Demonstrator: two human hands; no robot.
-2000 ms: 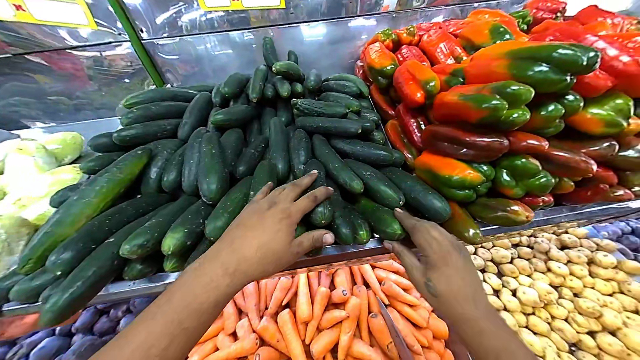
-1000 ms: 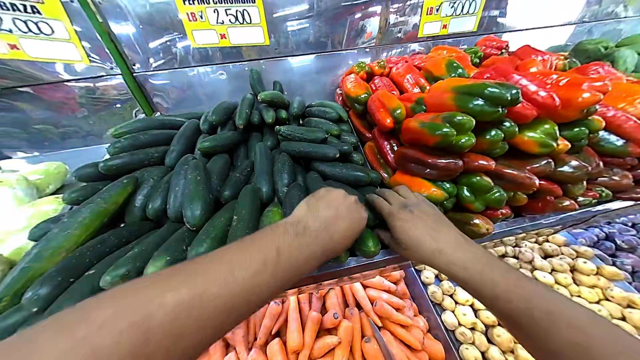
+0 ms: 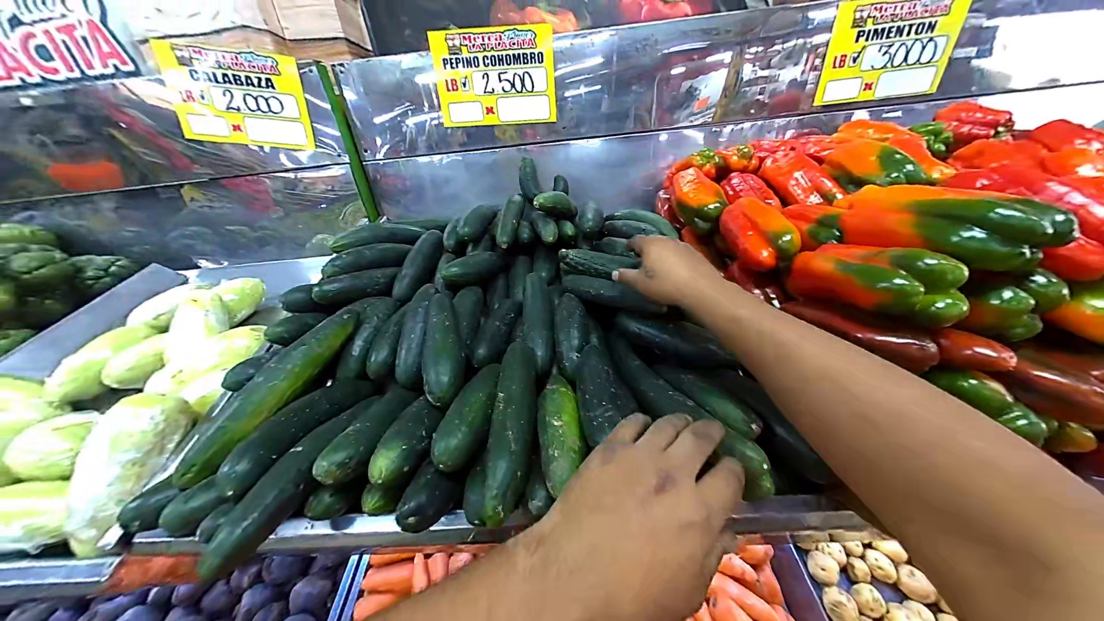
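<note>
Dark green cucumbers (image 3: 442,349) lie in a heaped pile on a metal shelf. My left hand (image 3: 642,509) rests at the front of the pile, back up, its fingertips bent over the cucumbers there; whether it grips one is hidden. Farther back, my right hand (image 3: 668,272) reaches to the right side of the pile. Its thumb and fingers touch a cucumber (image 3: 608,291) near the peppers, but the frame does not settle whether it holds it. Red, orange and green bell peppers (image 3: 914,224) are piled just right of that hand.
Pale green squash (image 3: 129,431), some in plastic wrap, fill the left compartment. Below the shelf's metal edge (image 3: 302,539) lie beets (image 3: 267,591), carrots (image 3: 750,586) and small potatoes (image 3: 871,565). Yellow price signs (image 3: 496,76) hang on the metal back panel. A green divider (image 3: 349,142) stands behind the pile.
My right hand has moved from the front edge to the back right of the cucumbers. My left hand, clenched at the front a second ago, is now spread more flatly there. The view has shifted.
</note>
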